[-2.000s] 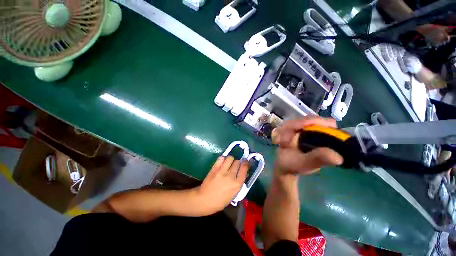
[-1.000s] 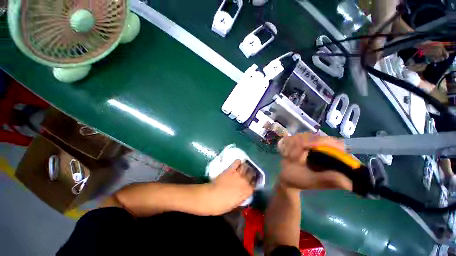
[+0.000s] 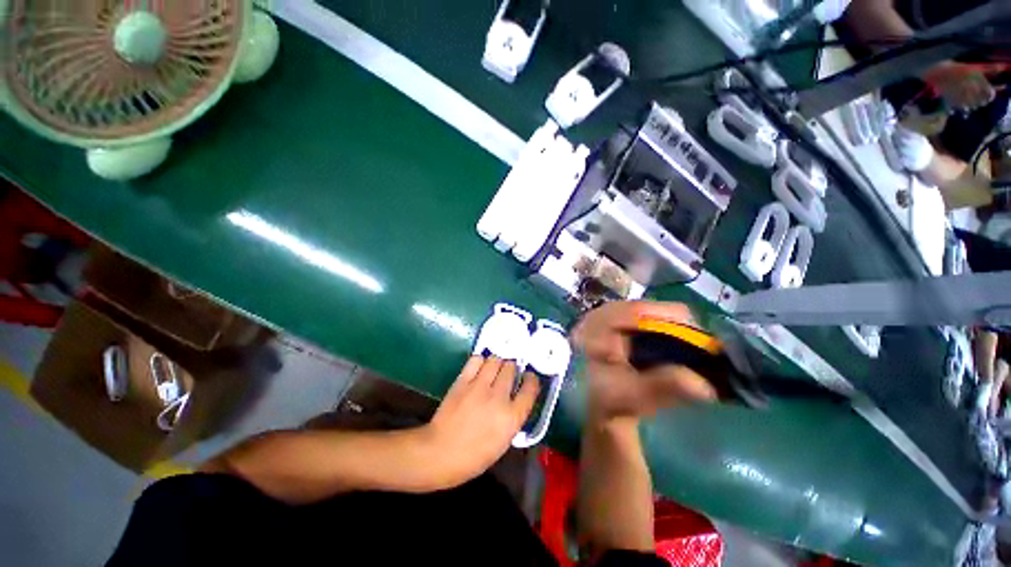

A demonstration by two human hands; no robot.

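Observation:
Two white plastic housings (image 3: 545, 352) lie side by side on the green surface near its front edge. My left hand (image 3: 483, 412) rests on them, its fingers over their middle and hiding part of them. My right hand (image 3: 634, 363) holds the electric screwdriver (image 3: 678, 343), black with an orange-yellow band, just right of the housings. The driver's tip is hidden. The silver screw feeder (image 3: 654, 227) stands beyond my right hand.
White covers (image 3: 532, 191) lie side by side left of the feeder. More looped housings (image 3: 765, 240) lie beyond it. A green fan (image 3: 138, 40) stands at the left. A grey metal post (image 3: 876, 299) crosses at the right. A cardboard box (image 3: 139, 388) is below left. Another worker's hand (image 3: 962, 83) shows at upper right.
The housings under my left hand are turned, with their solid ends now away from me. My right hand with the screwdriver has moved left, closer to them.

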